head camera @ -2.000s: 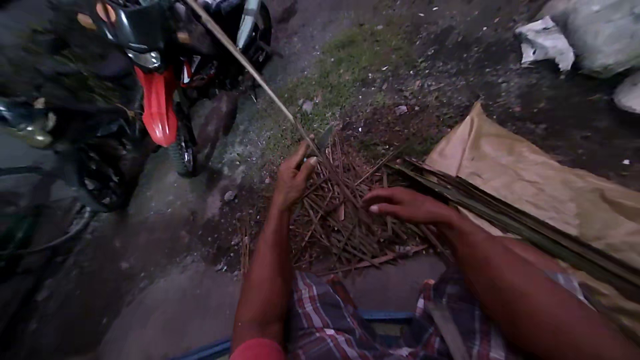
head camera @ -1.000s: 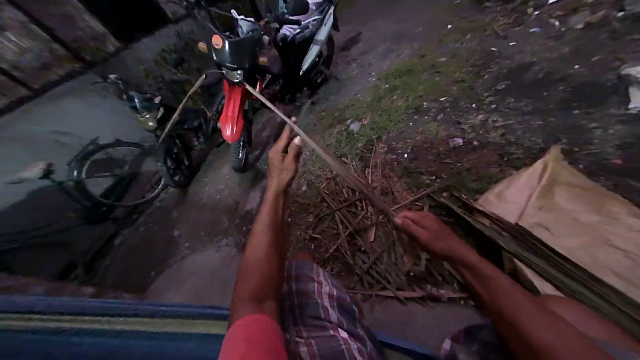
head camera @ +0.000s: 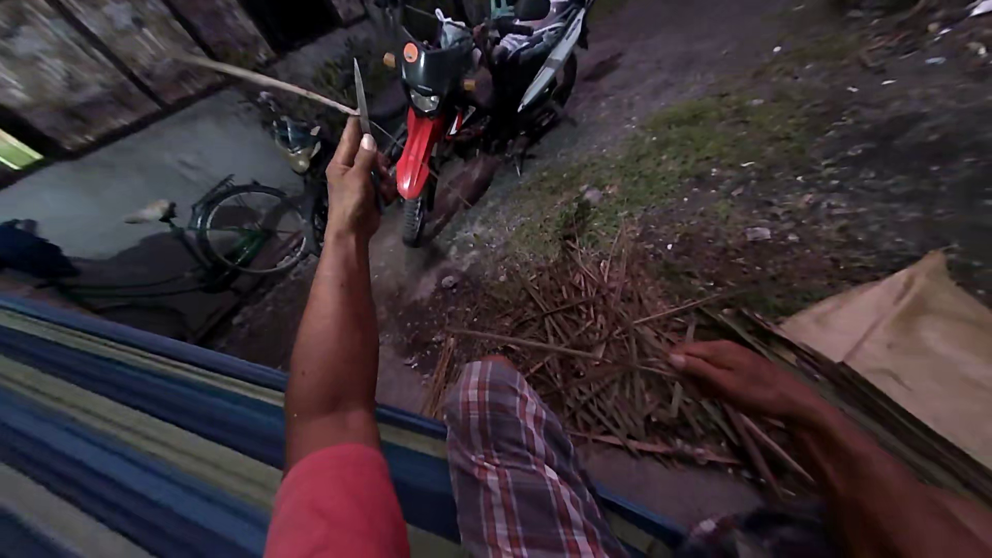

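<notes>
My left hand [head camera: 353, 182] is raised at left of centre, closed around a knife [head camera: 361, 97] whose narrow blade points up. A long pale plant strip [head camera: 267, 80] runs from beside the blade toward the upper left. My right hand [head camera: 732, 376] is low on the right, over the edge of a pile of thin cut plant strips [head camera: 612, 333], its fingers bent together. A thin strip [head camera: 527, 342] lies across the pile toward its fingertips; whether the hand holds it is unclear. Longer dark strips [head camera: 860, 395] lie just beyond that hand.
Striped hammock-like cloth [head camera: 139, 403] spans the lower left, beside my knee in plaid shorts [head camera: 511, 457]. A tan sheet or sack [head camera: 899, 333] lies at right. A red-fendered motorcycle [head camera: 422, 147], another motorcycle [head camera: 546, 70] and a bicycle [head camera: 252, 229] stand ahead near a wall.
The view has swung left. A strip stretched between my hands one second ago; now my left hand is raised and farther from the right, and no strip is seen spanning them.
</notes>
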